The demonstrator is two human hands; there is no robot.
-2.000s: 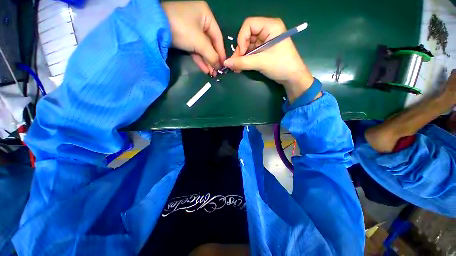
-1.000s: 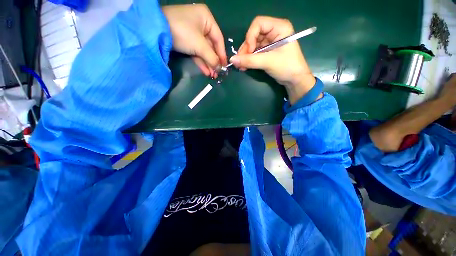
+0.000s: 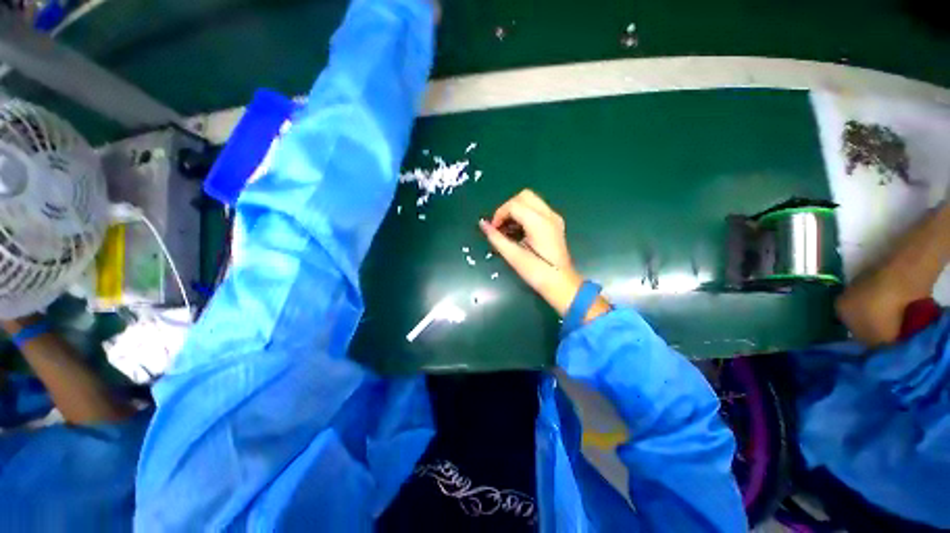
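My right hand point(image 3: 531, 239) is curled above the green mat, thumb and fingers close together. A small dark patch shows between its fingers; whether it is a held part cannot be told. The tweezers cannot be made out. My left arm reaches far forward; only a sliver of my left hand point(image 3: 435, 10) shows at the top edge, the rest cut off. A pile of small white pieces point(image 3: 443, 179) lies left of my right hand, with a few loose ones below. A white strip point(image 3: 422, 327) lies near the mat's front.
A solder wire spool point(image 3: 804, 246) stands at right, beside a brownish heap of parts point(image 3: 875, 151) and another person's arm point(image 3: 901, 276). A white conveyor edge point(image 3: 625, 75) runs behind, with small items beyond it. A blue bin point(image 3: 250, 146), grey box point(image 3: 156, 208) and white fan point(image 3: 42, 198) stand left.
My hands have parted. My left arm has stretched forward over the conveyor edge. The tweezers no longer show in my right hand. The view has shifted, and the white pile, bin and fan now show.
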